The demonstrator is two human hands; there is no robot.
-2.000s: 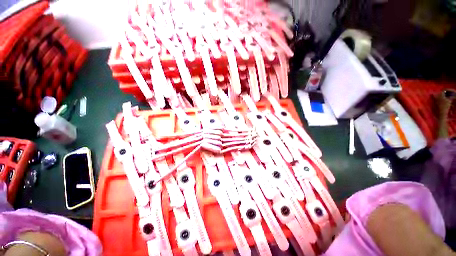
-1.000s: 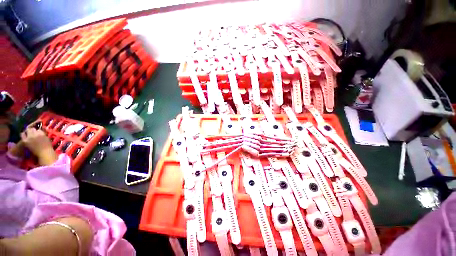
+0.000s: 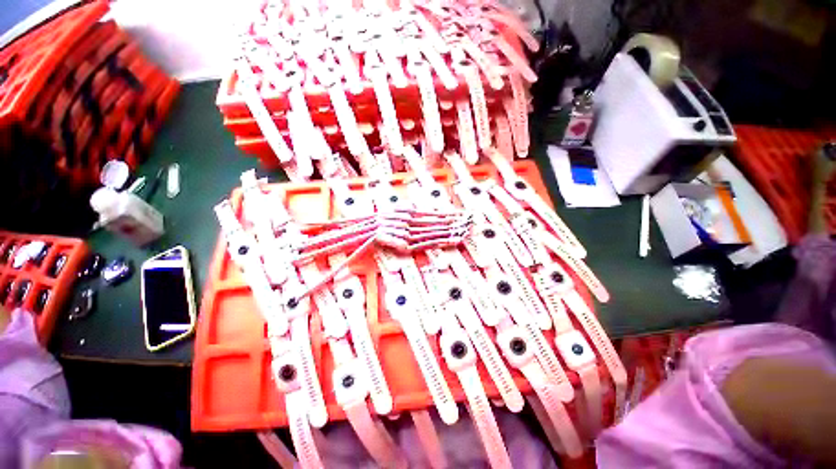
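An orange-red compartment tray (image 3: 229, 380) lies in front of me, its near edge over the bench edge. Pale pink smartwatches (image 3: 459, 348) with long perforated straps lie overlapping across its middle and right and hang over its near side. A bundle of pink straps (image 3: 394, 229) lies crosswise on top of them. The pockets at the tray's left show bare. Both my hands are out of the picture. Only a pink sleeve with part of a forearm shows at the bottom left and at the bottom right.
Stacked trays (image 3: 252, 128) with pink watches stand behind. At left are a smartphone (image 3: 168, 298), a white bottle (image 3: 126, 216), another person's sleeve and tray (image 3: 55, 302), and stacked trays of dark straps. At right are a tape dispenser (image 3: 642, 137), an open box (image 3: 683, 224) and crumpled clear scraps (image 3: 698, 282).
The view swung left, showing a neighbour's hand at the left tray, then swung back right. The watches and crosswise bundle look unmoved on the tray. My hands stay out of view.
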